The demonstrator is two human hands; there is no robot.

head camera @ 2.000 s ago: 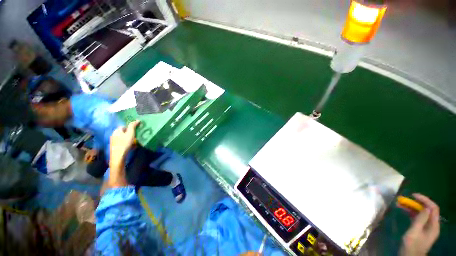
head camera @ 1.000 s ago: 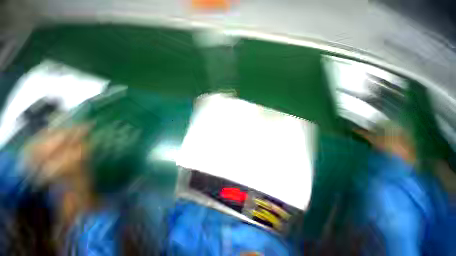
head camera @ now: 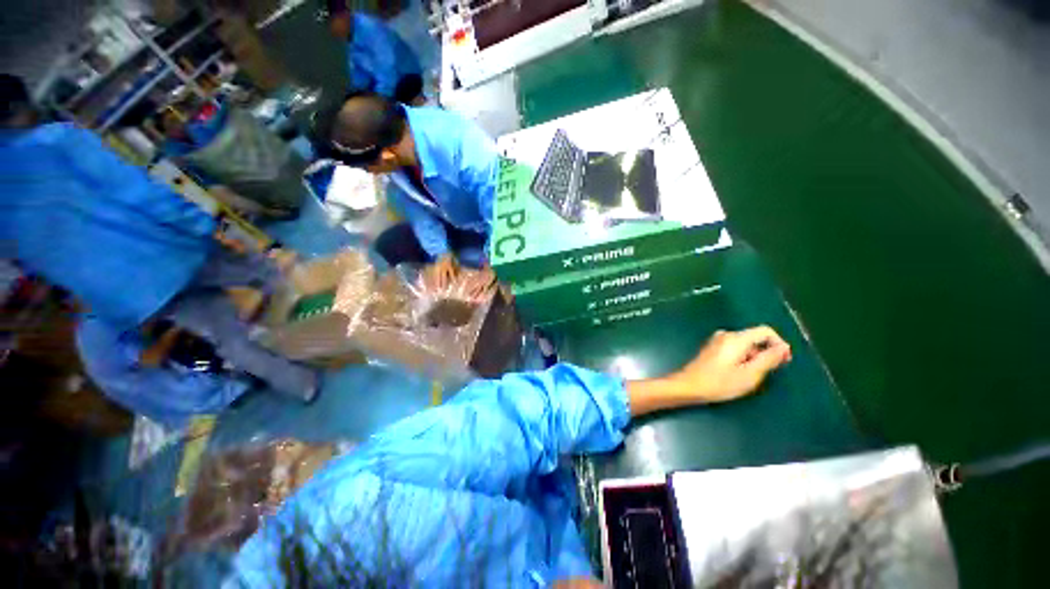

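Several tablet PC retail boxes are stacked on the green bench; the top box (head camera: 616, 190) shows a dark tablet with keyboard, "TABLET PC" on its lid, and "X-PRIME" on its green side. My left hand (head camera: 737, 364) is at the near right of the stack, apart from it, fingers loosely curled, with nothing visible in it. The bench scale (head camera: 640, 552) is cut off by the bottom edge. Its shiny platform (head camera: 806, 524) bears no box in the visible part. No digits show on its dark strip. My right hand is not in view.
A crouching person (head camera: 449, 173) in blue has hands on a brown carton (head camera: 426, 322) with clear plastic on the floor. Another person (head camera: 104, 230) stands bending at the left. A metal pole (head camera: 1002, 463) is behind the scale. A pale wall (head camera: 956, 69) runs along the right.
The view has swung left, bringing the stack to the centre and the scale to the bottom right. My left hand has left the box; my right hand has gone out of view.
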